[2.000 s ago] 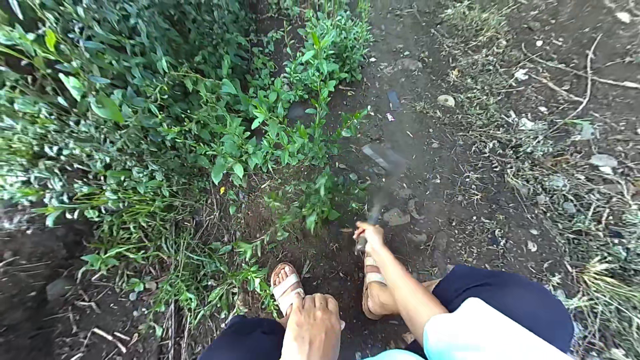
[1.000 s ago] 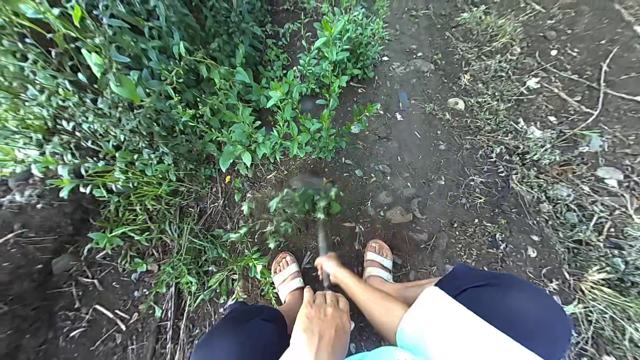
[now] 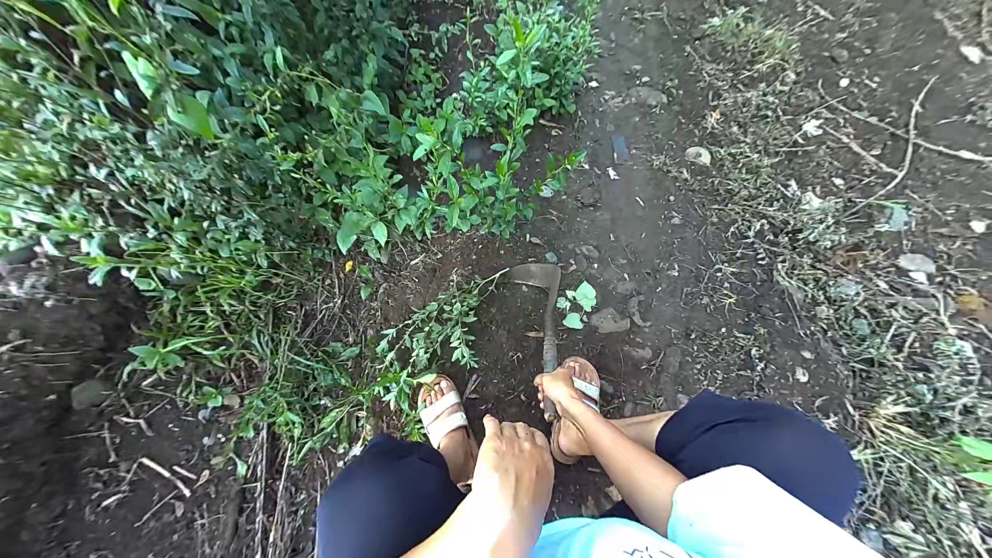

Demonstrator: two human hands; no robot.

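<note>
My right hand (image 3: 559,389) is closed around the handle of a short hand hoe (image 3: 549,325), in front of my right sandal (image 3: 587,387). The hoe's metal blade (image 3: 535,274) rests at the soil, its tip pointing left and touching the stem of a cut leafy weed (image 3: 434,329). A small green sprig (image 3: 578,304) lies just right of the hoe's neck. My left hand (image 3: 515,463) is held low between my knees, back up, nearest my left sandal (image 3: 443,411); its palm side is hidden, and nothing shows in it.
Dense green weeds (image 3: 256,132) fill the upper left, with a leafy clump (image 3: 480,178) ahead of the hoe. Bare soil (image 3: 659,225) runs up the middle. Dry cut weeds (image 3: 806,232), stones (image 3: 697,155) and a forked twig (image 3: 908,147) lie to the right.
The hoe has moved right from in front of my left hand to beside my right foot. The leafy clump at its blade one second ago now shows as a loose weed lying left.
</note>
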